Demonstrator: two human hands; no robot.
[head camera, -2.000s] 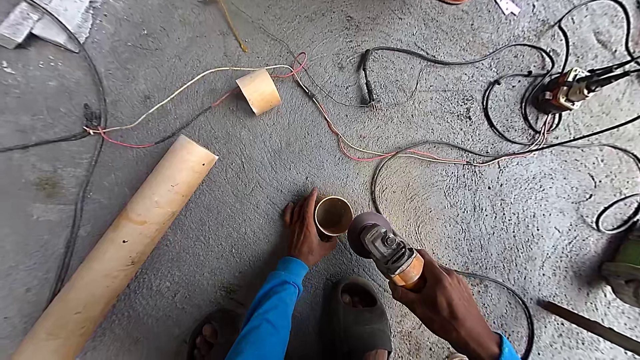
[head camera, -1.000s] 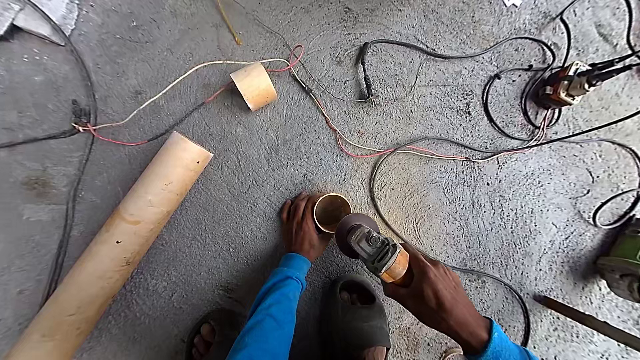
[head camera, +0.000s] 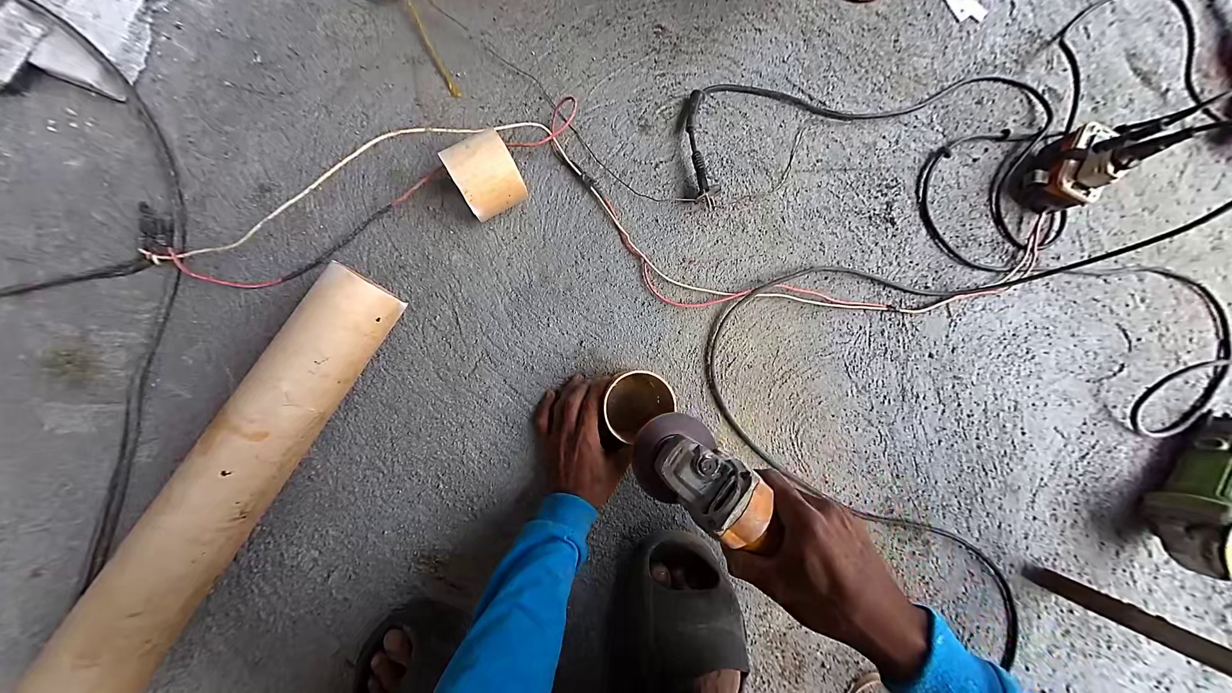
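Note:
My left hand (head camera: 581, 441) holds a short tube section (head camera: 639, 404) upright on the concrete floor, its fingers around the left side and its open end facing up. In my right hand (head camera: 818, 558) is an orange and grey angle grinder (head camera: 717, 491), gripped by its body. The grinder's round disc (head camera: 664, 452) is at the lower right rim of the tube section; whether it touches cannot be told. Another short tube piece (head camera: 484, 175) lies on its side farther ahead. A long tan tube (head camera: 221, 472) lies slantwise on the left.
Black cable (head camera: 717, 346) loops around the right of the work. Thin red and white wires (head camera: 664, 289) cross the floor to a socket box with plugs (head camera: 1068, 173). A green machine (head camera: 1198, 500) and a dark bar (head camera: 1126, 616) lie at right. My sandalled foot (head camera: 679, 606) is just below the grinder.
The grinder's disc has shifted slightly from the right side of the tube section toward its lower right rim. My left hand still holds the section.

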